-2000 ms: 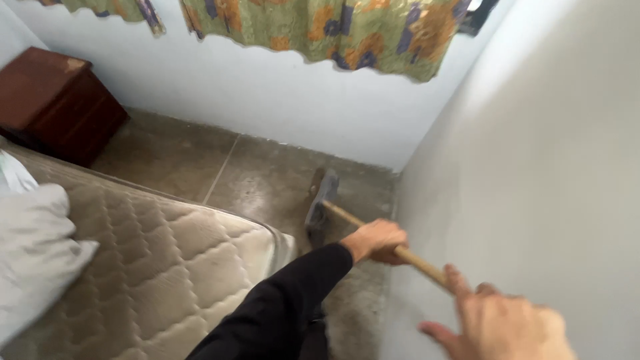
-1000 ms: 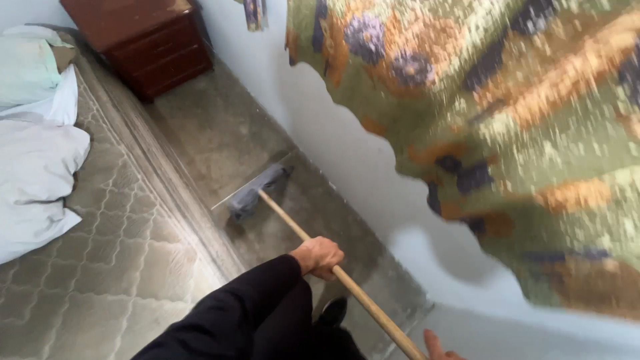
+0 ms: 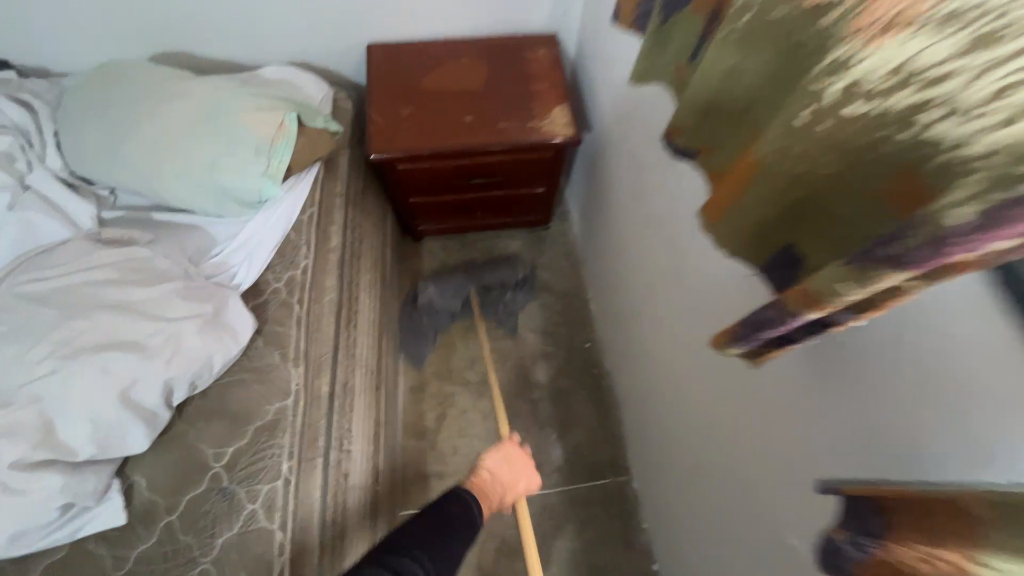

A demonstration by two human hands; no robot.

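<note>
My left hand (image 3: 506, 474), in a black sleeve, is closed around a long wooden pole (image 3: 493, 376) at the lower middle of the view. At the pole's far end a grey cloth (image 3: 468, 296) lies spread on the concrete floor, covering the mop head or floor squeegee beneath it. The cloth is just in front of a dark red wooden nightstand (image 3: 472, 100), between the mattress and the wall. My right hand is out of view, and the pole runs off the bottom edge.
A quilted mattress (image 3: 320, 384) with rumpled white sheets (image 3: 104, 320) and a pale green pillow (image 3: 172, 136) borders the floor strip on the left. On the right stand a pale wall (image 3: 680, 360) and a patterned curtain (image 3: 768, 160) hanging over it.
The cloth-covered head has moved along the floor to the front of the nightstand. My right hand, on the pole at first, has left the view. The view has turned toward the nightstand.
</note>
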